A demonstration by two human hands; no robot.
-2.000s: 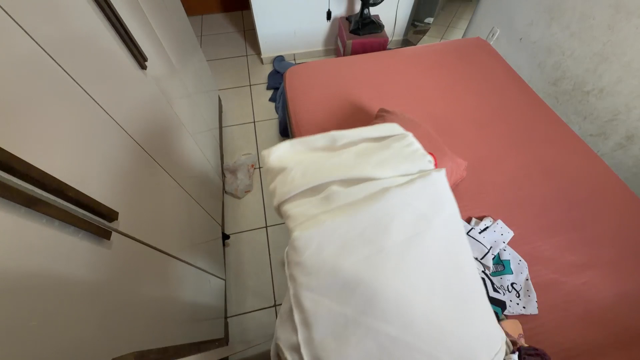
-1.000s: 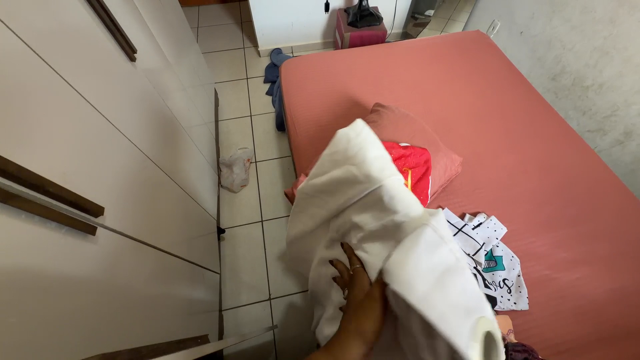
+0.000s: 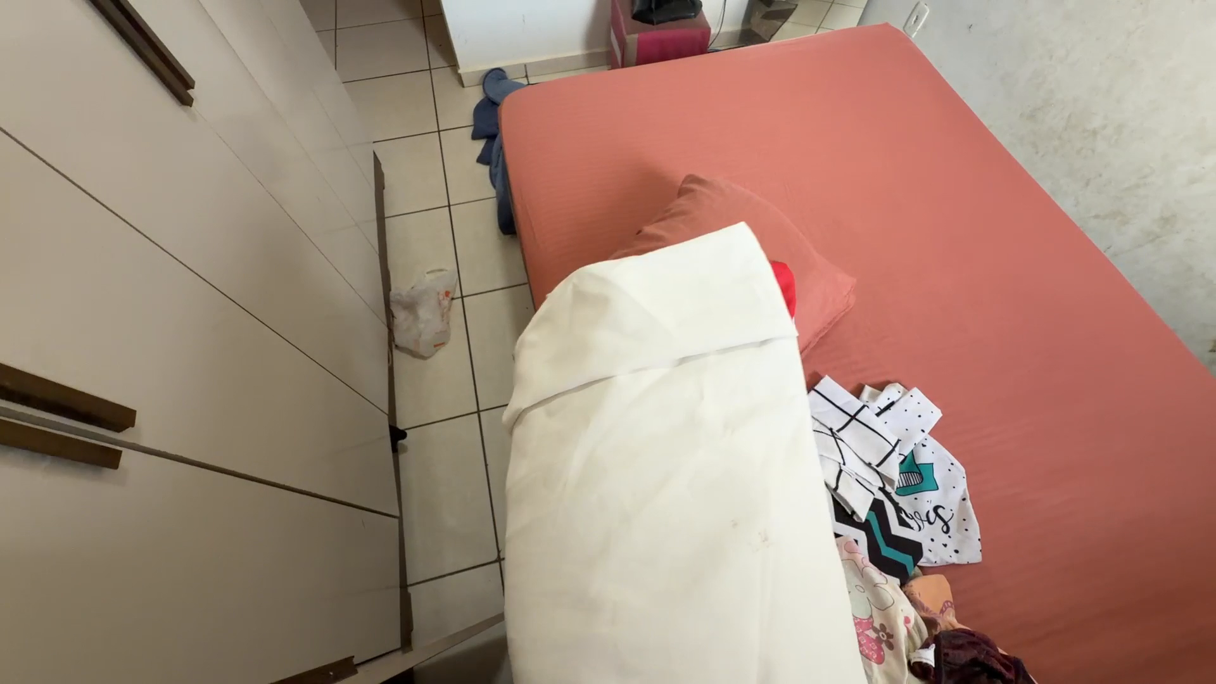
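Note:
A large folded white cloth [image 3: 665, 494] fills the lower middle of the view, its upper end turned over in a flap. Neither of my hands shows; the cloth may cover them, and what they hold cannot be seen. Past the cloth's far end lies a salmon-coloured pillow [image 3: 741, 214] on the bed, with a bit of red fabric [image 3: 783, 288] beside it. To the cloth's right is a heap of printed fabrics: a white one with black lines [image 3: 850, 427], a dotted one with lettering [image 3: 945, 518], a zigzag one [image 3: 883, 537], and a dark maroon piece [image 3: 978, 660].
The bed with a salmon fitted sheet [image 3: 1026, 380] spans the right side, against a wall [image 3: 1073, 114]. A wardrobe [image 3: 209, 332] stands at the left. Between them, a plastic bag [image 3: 423, 313] lies on the tiled floor. Blue fabric [image 3: 489, 123] hangs at the bed's corner.
One second ago a hand lay on the bunched white cloth; now no hand shows. The cloth is spread smoother, with a flap at its far end, and covers most of the red fabric.

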